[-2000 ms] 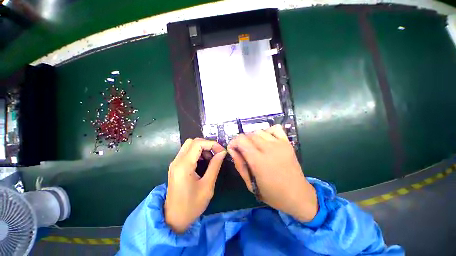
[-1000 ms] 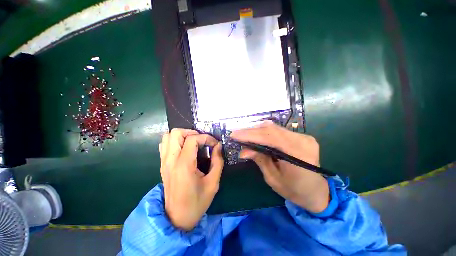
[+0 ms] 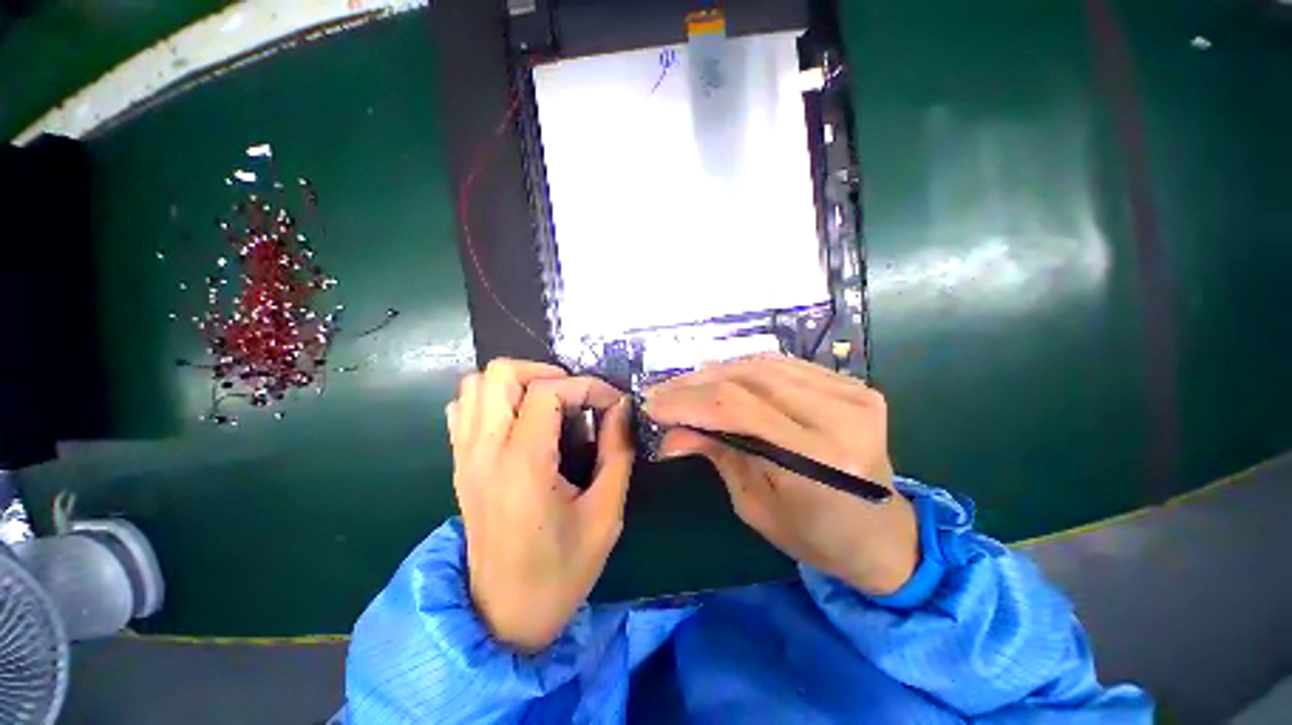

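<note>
An open device with a large white panel [image 3: 680, 184] lies in front of me on a black support tray [image 3: 496, 213]. My right hand [image 3: 794, 460] holds dark tweezers [image 3: 815, 469] across the fingers; their tips are hidden near the circuit board [image 3: 650, 432] at the device's near end. My left hand [image 3: 546, 482] has thumb and index finger pinched at the board's left side, touching or nearly touching the right fingertips; what is between them is too small to tell. A thin red lead wire [image 3: 471, 234] curves over the tray and runs to the left fingers.
A loose pile of small red-wired components [image 3: 267, 305] lies on the green bench [image 3: 992, 283] at left. A black tray [image 3: 50, 298] stands at the far left edge. A white fan [image 3: 99, 574] is at the lower left. A tiny white bit [image 3: 1200, 43] lies at the upper right.
The tweezers now lie diagonally across my right hand, with the dark shaft showing. The device and pile sit higher and further left in view. The red wire's curve now shows more clearly.
</note>
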